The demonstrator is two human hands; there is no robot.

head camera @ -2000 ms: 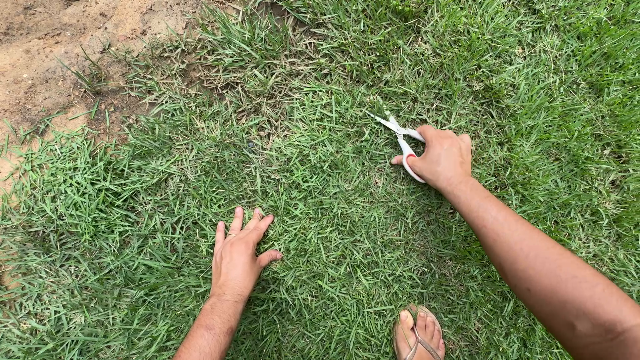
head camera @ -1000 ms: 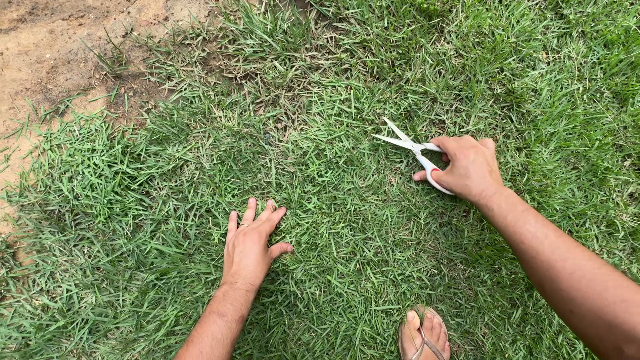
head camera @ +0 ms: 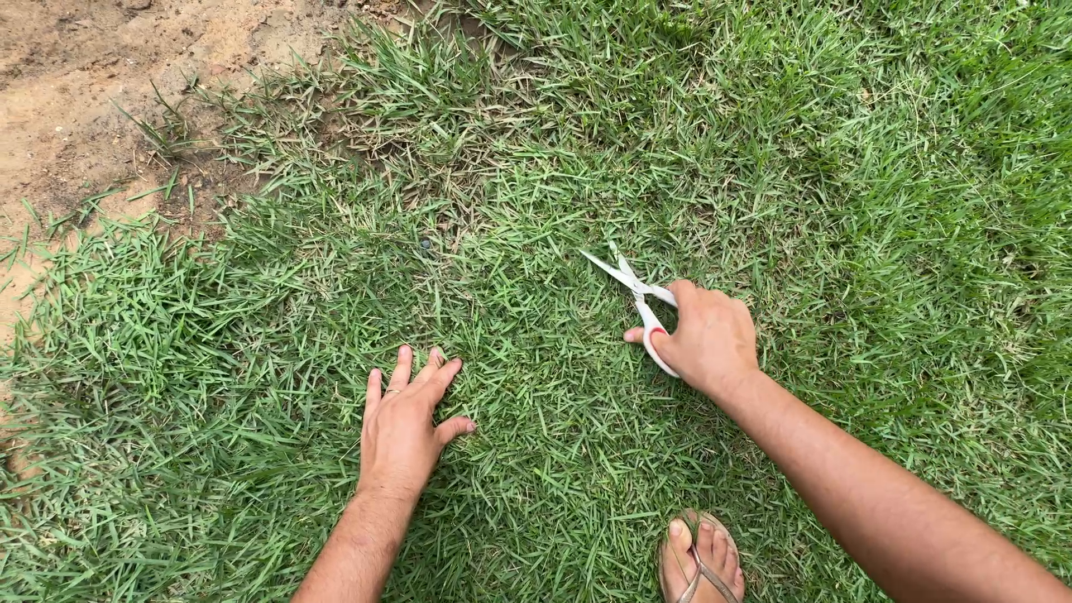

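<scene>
My right hand (head camera: 712,335) holds a pair of scissors (head camera: 638,289) with white handles, red inside the thumb loop. The blades are parted and point up and to the left, low over the grass (head camera: 536,352). My left hand (head camera: 406,419) is palm down on the grass, left of the scissors and nearer to me, fingers spread and holding nothing. A ring shows on one of its fingers.
Bare sandy soil (head camera: 75,100) lies at the upper left, with grass tufts and loose blades along its edge. My foot in a flip-flop (head camera: 702,559) stands on the grass at the bottom, between my arms. Drier, brownish grass (head camera: 435,167) grows near the soil.
The scissors were opened wider a second ago than they are now. My left hand stays on the grass with its fingers spread.
</scene>
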